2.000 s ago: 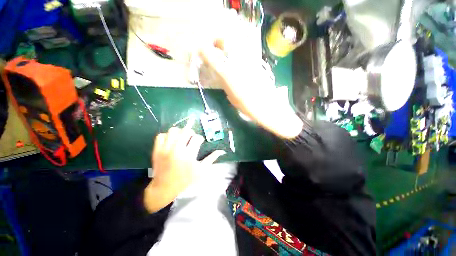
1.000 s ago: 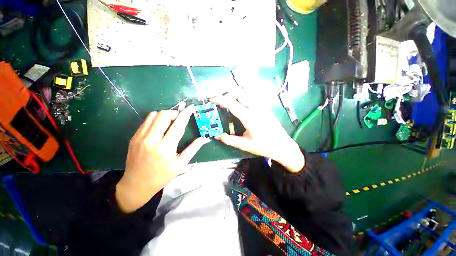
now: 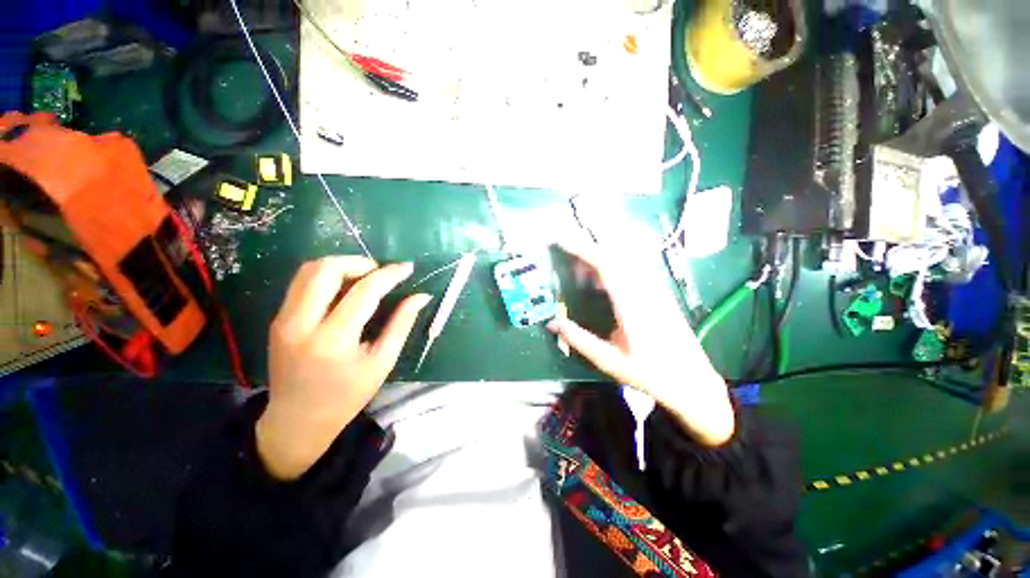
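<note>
The teal-green circuit board (image 3: 526,291) lies on the dark green bench, its white cable (image 3: 495,211) running up from its top edge. My left hand (image 3: 333,350) is left of the board with thumb and forefinger apart; the thin solder wire (image 3: 339,209) runs into its fingers and comes out past the forefinger. Slim silver tweezers (image 3: 448,305) lie between this hand and the board. My right hand (image 3: 644,322) is at the board's right, blurred, with thumb and forefinger apart and the thumb tip at the lower right corner. No iron shows in either hand.
An orange multimeter (image 3: 113,226) with a red lead stands at left. A pale stained mat (image 3: 486,102) with red and black clips (image 3: 382,77) lies behind. A yellow pot (image 3: 740,45) is at upper right, a black unit (image 3: 791,147) below it. Green-handled cutters (image 3: 723,316) lie right.
My right hand came down from over the mat to the board. Since a second ago, my left hand has drawn away from the board; the tweezers now show between them. The view has shifted.
</note>
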